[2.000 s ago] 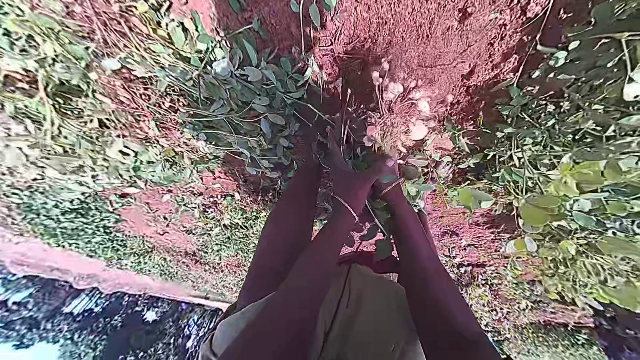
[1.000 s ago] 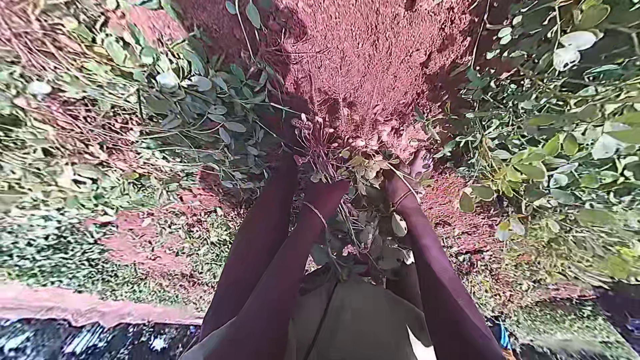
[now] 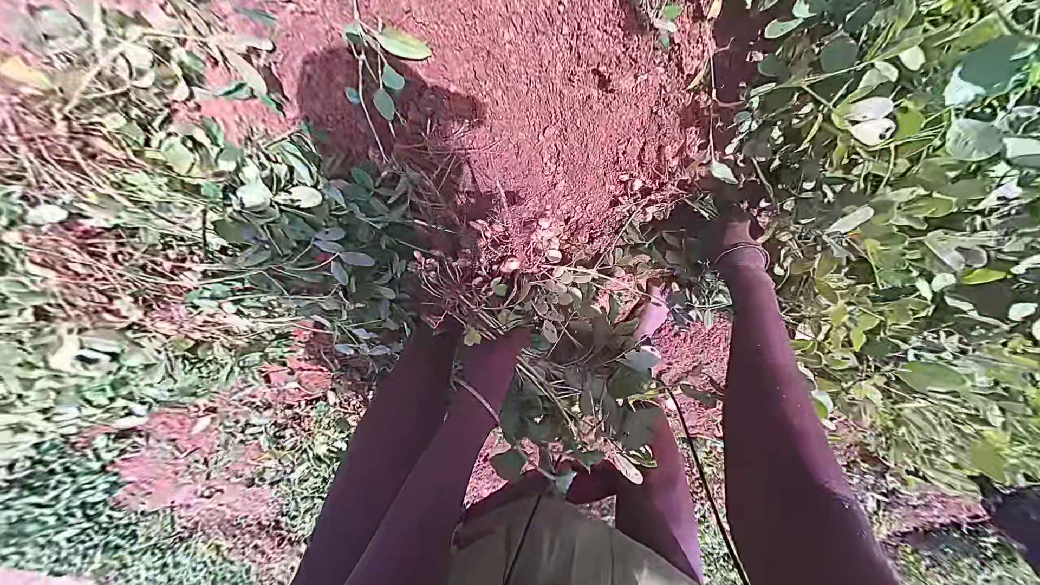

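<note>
My left hand, with a thin band on its wrist, is closed around a bunch of uprooted leafy plants. Their tangled roots, bearing small pale pods, point up and away over the soil, while leafy stems hang below the hand toward my lap. Off to the right, my right hand, also banded at the wrist, reaches into shaded green foliage at the edge of the growing plants. Leaves and shadow hide its fingers, so its grip cannot be made out.
Reddish bare soil lies ahead between the hands. Pulled plants with long stems are heaped on the left. Dense leaves stand at the right. My legs and a foot are below, near a dark cord.
My right hand has moved away from the bunch, rightward into the foliage. My left hand still holds the bunch. The view has shifted somewhat.
</note>
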